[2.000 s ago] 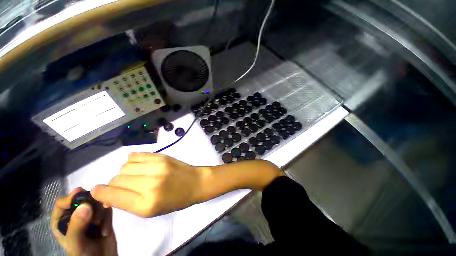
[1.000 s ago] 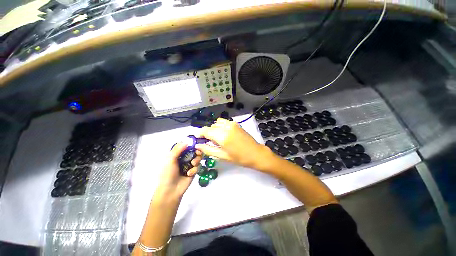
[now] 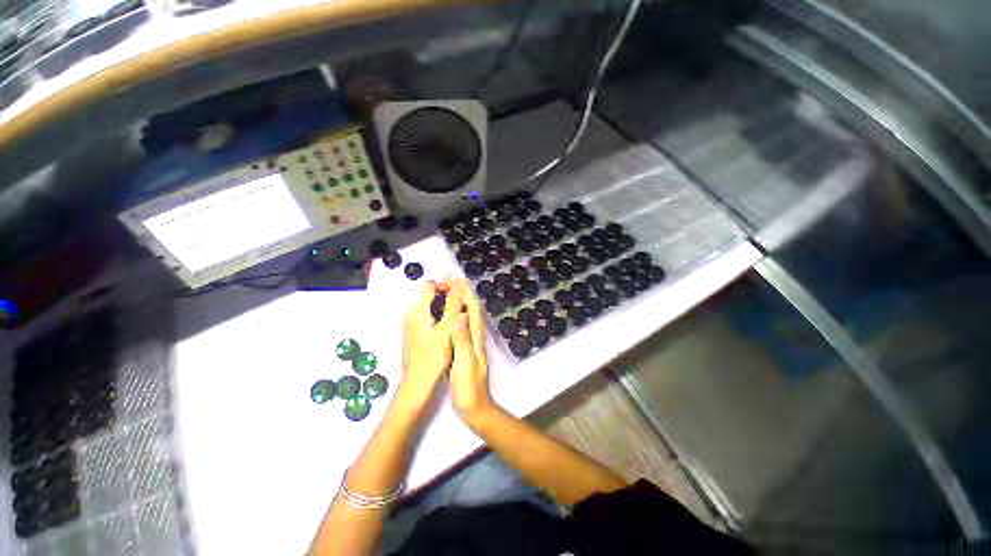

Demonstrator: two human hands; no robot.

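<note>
My left hand [image 3: 427, 339] holds black speaker drivers [image 3: 438, 306] between its fingers, just left of the right-hand blister tray. My right hand [image 3: 467, 353] lies against it, fingers together; whether it grips a driver cannot be told. Several green-shining drivers [image 3: 348, 386] lie in a loose group on the white bench top, left of my hands. The right-hand blister tray [image 3: 679, 223] holds many black discs in its near and middle pockets. A few set-aside drivers [image 3: 414, 270] lie near the instrument.
The beige instrument [image 3: 234, 223] with a lit screen stands at the back left, a dark junction box [image 3: 333, 274] below it. A pale fan-like box [image 3: 435, 152] stands behind the tray. The left-hand blister tray [image 3: 125, 462] lies at the far left. A white cable [image 3: 592, 98] hangs at the back right.
The view has turned right. My hands have moved from above the green-shining drivers to beside the right-hand tray. More green-shining drivers show on the bench than one second ago.
</note>
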